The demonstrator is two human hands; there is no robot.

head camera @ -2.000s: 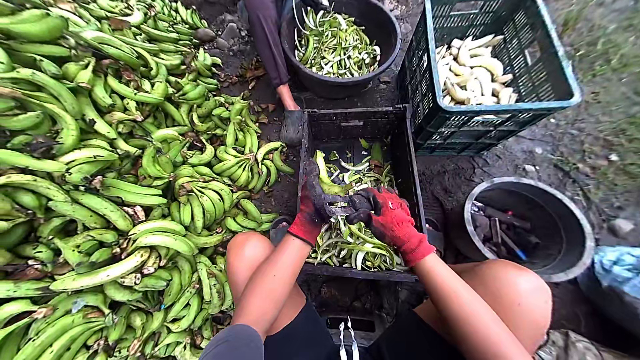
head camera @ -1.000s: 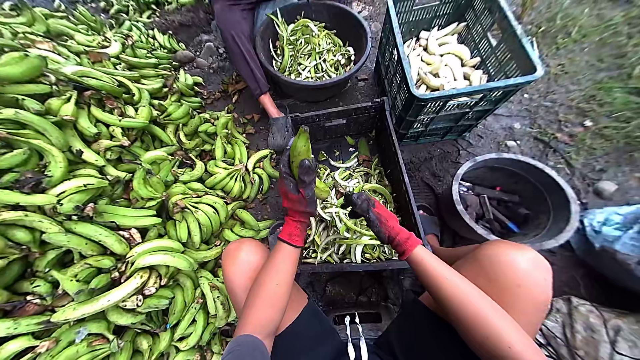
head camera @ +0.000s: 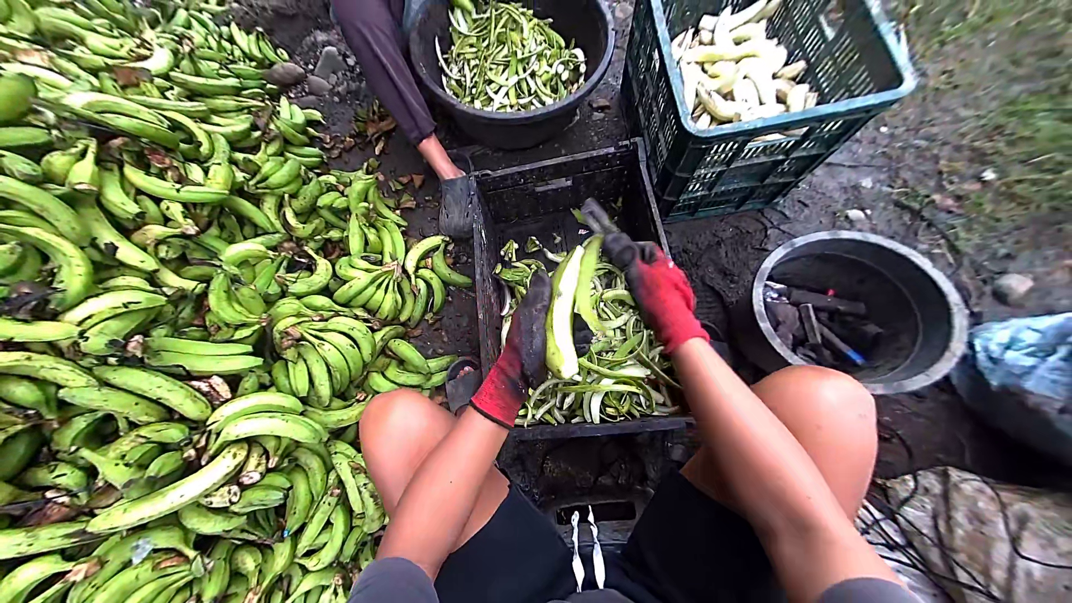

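Both my hands wear red gloves with dark, stained palms and fingers. My left hand [head camera: 529, 339] grips a green plantain [head camera: 563, 314] over the black crate, with a pale strip of its flesh bare. At the plantain's upper right, my right hand [head camera: 649, 280] is closed around a dark tool whose kind I cannot tell; a strip of green peel [head camera: 590, 285] hangs between it and the fruit. Beneath them the black plastic crate [head camera: 561, 180] holds loose green peels [head camera: 615, 377].
Green plantains [head camera: 310, 352] are heaped at left. A black tub [head camera: 511, 126] of peels, near another person's leg [head camera: 385, 71], and a green crate [head camera: 779, 130] of peeled plantains stand beyond. At right are a bucket [head camera: 913, 368] with dark tools and a plastic bag [head camera: 1022, 360].
The plantain, upright in my raised left hand a second ago, is now lower and partly peeled. My right hand has moved up beside its top end.
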